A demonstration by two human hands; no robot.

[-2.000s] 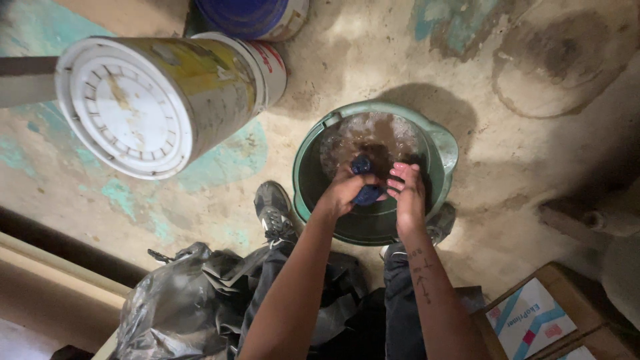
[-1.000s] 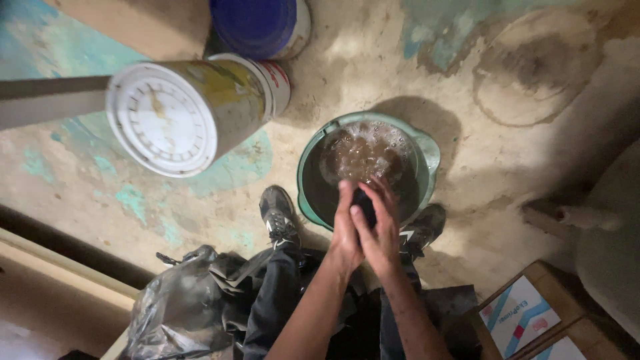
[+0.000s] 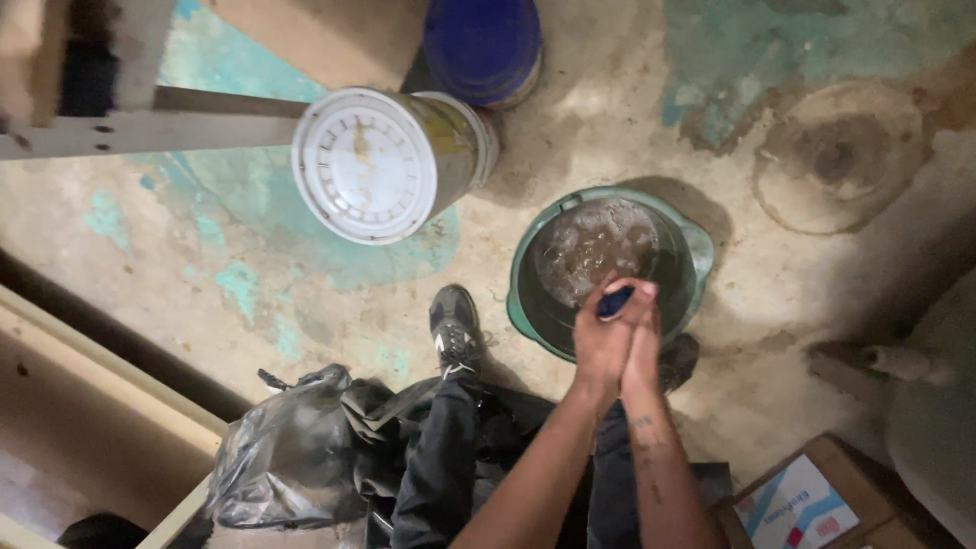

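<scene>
A green plastic basin (image 3: 520, 309) stands on the floor between my feet, with foamy brownish water (image 3: 591, 248) in it. Over its near part my two hands are pressed together. A dark blue cloth (image 3: 614, 303) is bunched between them. My left hand (image 3: 600, 335) closes around it from the left. Against it from the right lies my right hand (image 3: 643, 324), its fingers partly hidden behind the left one.
To the left stand a white-lidded bucket (image 3: 366, 168) and a blue-lidded bucket (image 3: 482, 46). A plastic bag (image 3: 286, 457) lies near my left leg, a cardboard box (image 3: 877, 496) at the lower right. A wooden frame (image 3: 114, 358) edges the left side.
Two seconds ago my hands were apart, the left one holding the blue cloth; now they are pressed together around it.
</scene>
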